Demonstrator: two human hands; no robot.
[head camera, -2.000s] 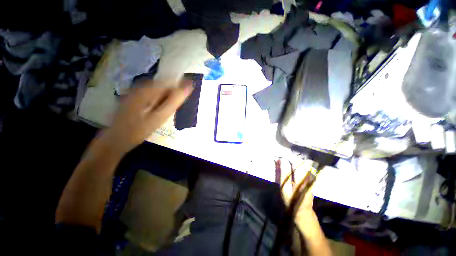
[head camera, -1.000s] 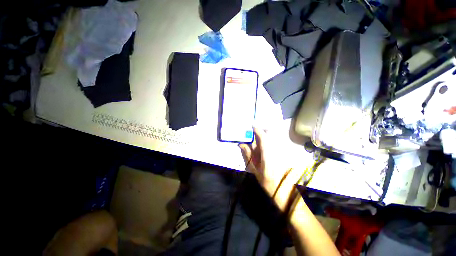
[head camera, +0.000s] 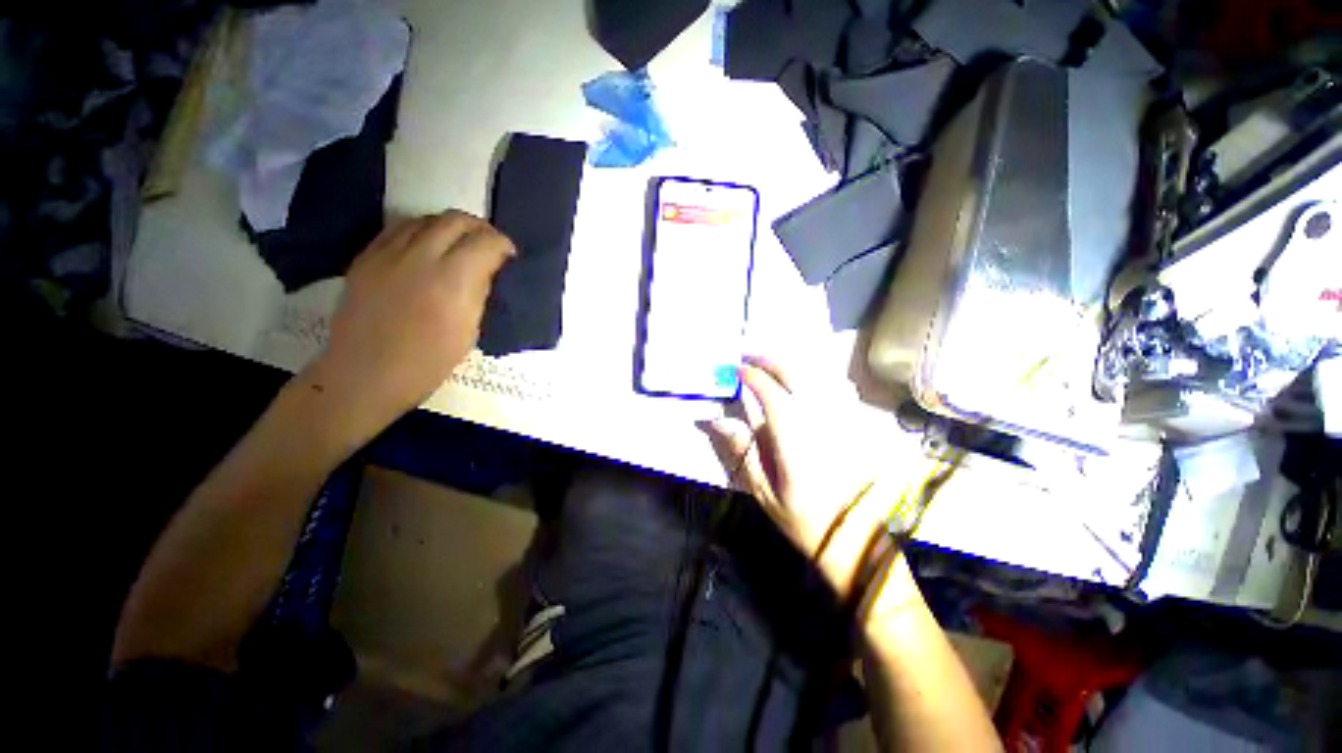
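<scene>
The smartphone (head camera: 698, 287) lies flat on the white table with its screen bright. My right hand (head camera: 768, 449) is at its lower right corner, a fingertip touching or very near that corner; it does not grip the phone. A dark rectangular stack of cut pieces (head camera: 536, 243) lies left of the phone. My left hand (head camera: 420, 309) rests on the table at the stack's left side, fingers curled and fingertips at its edge. The fingertips' undersides are hidden, so whether they pinch anything cannot be told.
A blue scrap (head camera: 627, 118) lies above the phone. Grey cut pieces (head camera: 846, 221) are heaped at the back right. A long grey-silver cover (head camera: 1001, 265) stands right of the phone, beside the glare-lit machine (head camera: 1277, 280). White crumpled fabric (head camera: 317, 96) lies over a dark piece at far left.
My left hand has come up from the lower left to the dark stack. My right hand has stayed by the phone's lower corner. The view has shifted slightly.
</scene>
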